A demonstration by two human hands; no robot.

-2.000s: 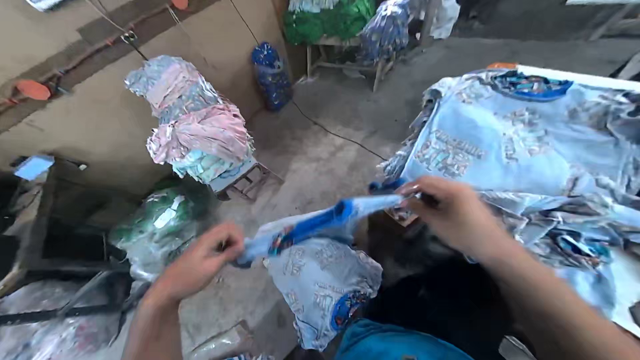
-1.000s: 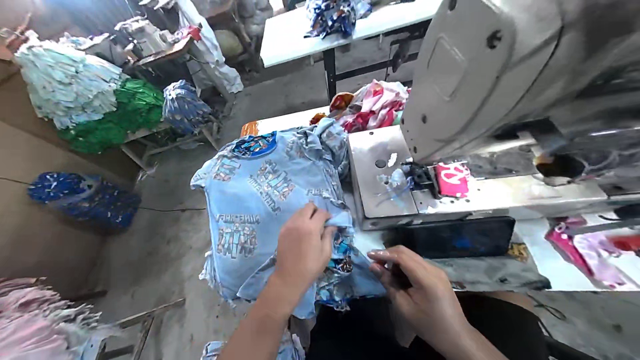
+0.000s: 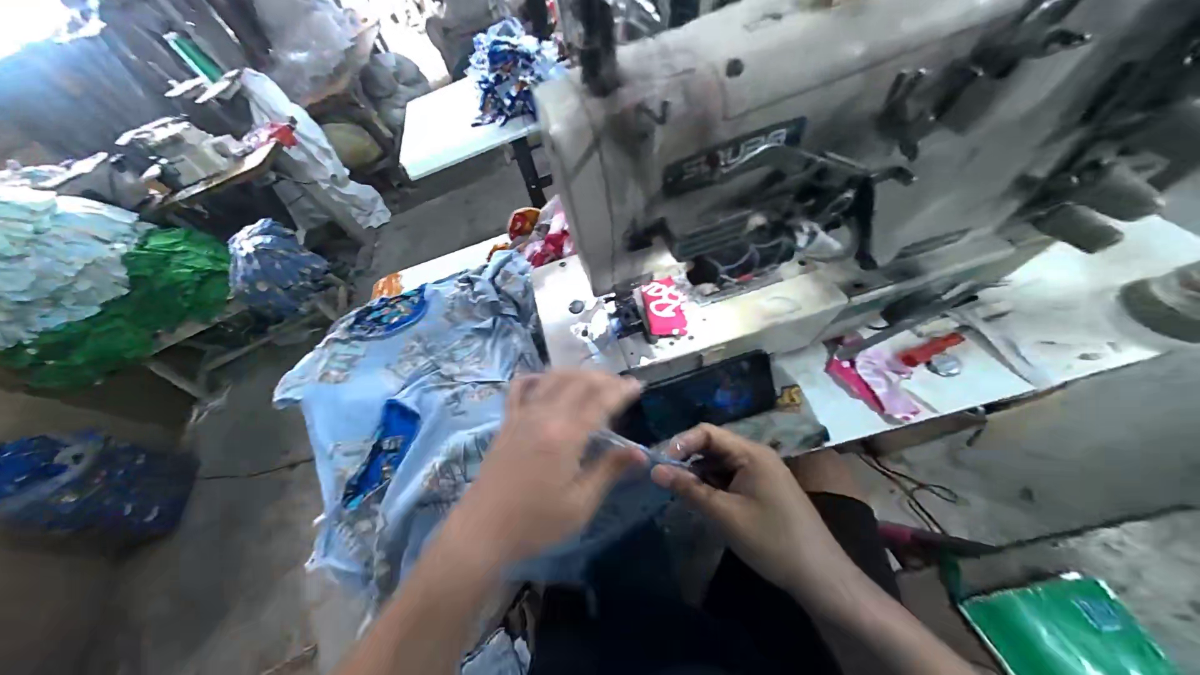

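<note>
Low in front of the sewing machine point(image 3: 778, 159), my right hand point(image 3: 741, 487) pinches the edge of a light blue fabric piece point(image 3: 619, 530) between thumb and fingers. My left hand point(image 3: 553, 450), blurred, is at the same edge just to the left; whether its fingers grip the cloth cannot be told. The fabric hangs below both hands over my lap. Left of them lies a pile of light blue printed shirts point(image 3: 366, 375) with a dark blue patterned neckline on top. A pink patch with white print point(image 3: 664, 307) sits at the machine's needle area.
A dark phone-like device point(image 3: 703, 398) lies at the machine's front edge. Pink cloth scraps point(image 3: 881, 380) and a red-handled tool point(image 3: 931, 350) are on the table to the right. Green cloth bundles point(image 3: 178, 291) stand at left, a blue bundle point(image 3: 84, 483) below them, a green packet point(image 3: 1069, 623) at lower right.
The view has swung right toward the machine. Two seconds ago both hands held a blue-edged strip stretched between them; now they are together at the light blue fabric beside the shirt pile.
</note>
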